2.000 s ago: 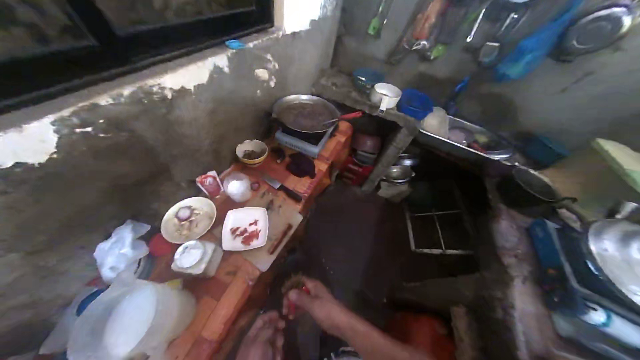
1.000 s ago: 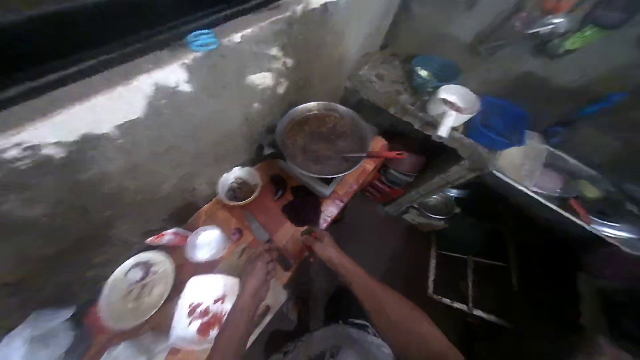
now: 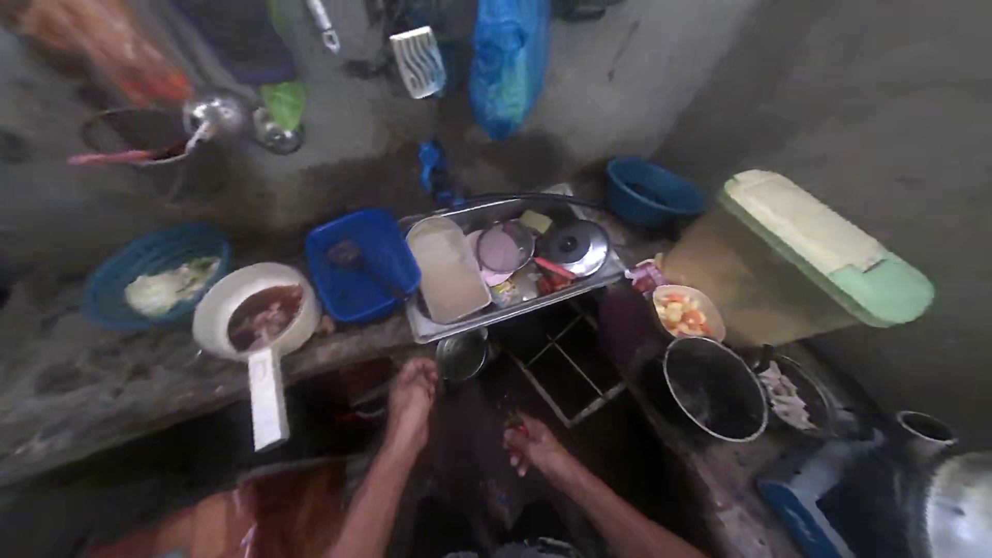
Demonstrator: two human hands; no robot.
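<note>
My left hand (image 3: 413,391) is in front of the concrete counter, fingers curled, next to a metal pot (image 3: 462,354) below the sink; whether it holds anything is hidden. To the right, lower down, my right hand (image 3: 531,447) has its fingers bent around a small red and green item (image 3: 517,424), too small to name surely. Beyond my hands, a stainless steel sink (image 3: 504,310) holds a beige tub (image 3: 448,270), a pot lid (image 3: 580,248) and dishes. Left of it lie a blue plastic basin (image 3: 360,263) and a white dipper (image 3: 267,395) with brownish liquid and meat-like pieces.
A teal basket (image 3: 159,271) with pale food stands far left. Toward the right are a teal basin (image 3: 653,192), a bowl of cut food (image 3: 688,313), a dark pot (image 3: 714,389), a large container with green lid (image 3: 833,248) and a stove (image 3: 829,496). Utensils and a blue bag (image 3: 509,66) hang above.
The view has swung right, from the wooden table with the wok, knife and plates to the sink. My hands, earlier over the table beside the knife, are now in front of the sink counter.
</note>
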